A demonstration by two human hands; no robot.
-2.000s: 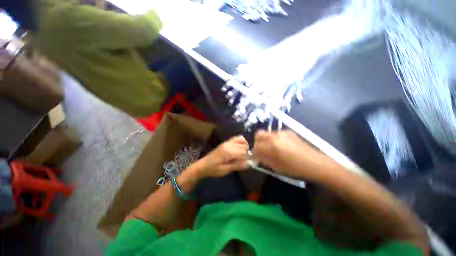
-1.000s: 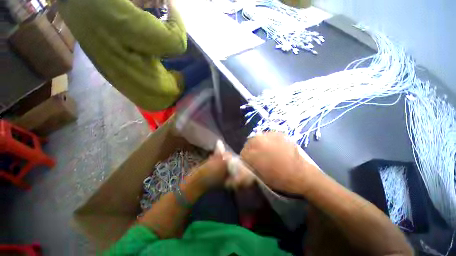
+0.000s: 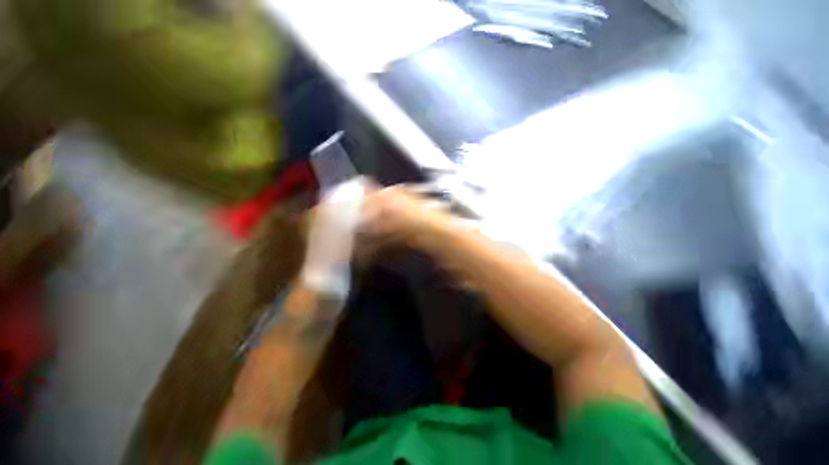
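The frame is strongly blurred. My left hand is raised over my lap, with a whitish blurred shape over it and a pale strip standing above it; I cannot tell what these are. My right hand is close against the left one. Its fingers are blurred, and what it holds is hidden. The white cable bundle fans over the dark bench, its ends near the pale edge.
The brown carton is below at left. A person in yellow-green is at the upper left, beside a red stool. The black tie tray with white ties is at right on the bench. More white cords lie at the far end.
Both hands have moved up and to the left from the bench edge and now meet closer to the neighbouring person. The whole view has shifted and blurred.
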